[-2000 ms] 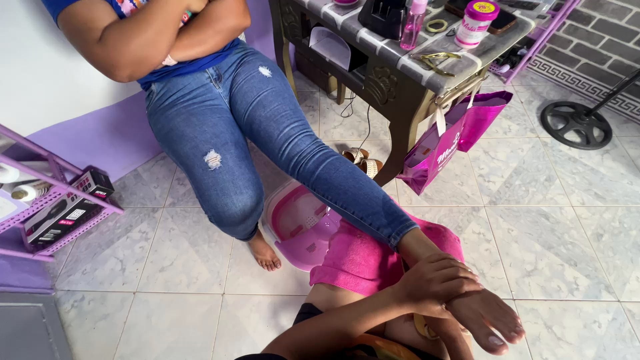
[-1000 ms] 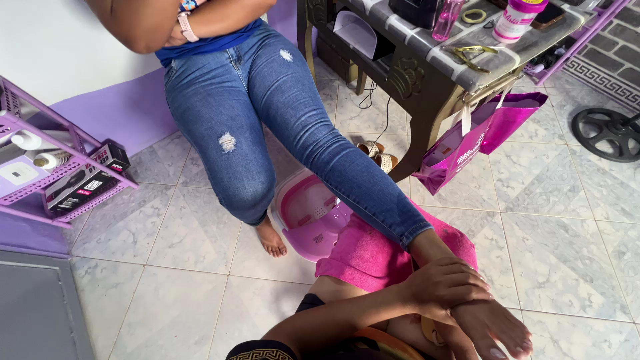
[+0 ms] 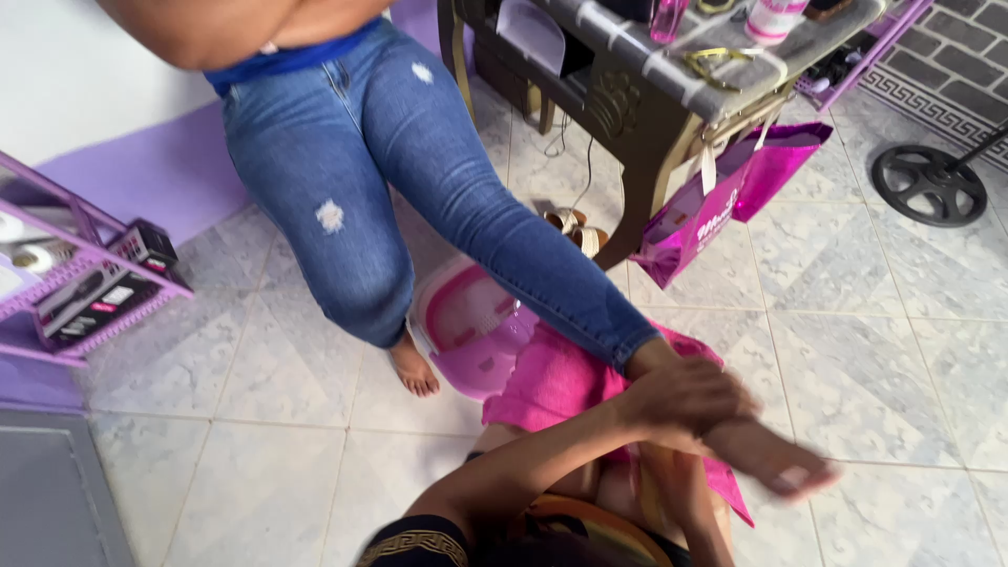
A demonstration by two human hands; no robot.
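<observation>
My left hand [image 3: 693, 398] is wrapped over the top of another person's raised bare foot [image 3: 776, 457], just past the ankle. My right hand [image 3: 673, 465] is below the same foot, close to the sole; its fingers are hidden or blurred. The foot's toes point to the lower right and are blurred. A bright pink towel [image 3: 551, 378] lies over my lap, under the raised lower leg. The person's other bare foot [image 3: 413, 366] stands on the tiled floor beside a pink and purple foot basin [image 3: 480, 346].
A carved table [image 3: 614, 102] with bottles and gold-coloured tools on its cloth stands at the upper right. Magenta bags [image 3: 697, 209] hang from its side, sandals [image 3: 579, 228] lie beneath. A purple rack [image 3: 94, 272] is at left, a black wheel-shaped base [image 3: 929, 185] at far right.
The view has shifted somewhat. My left hand stays on the raised foot, which is more blurred now than before.
</observation>
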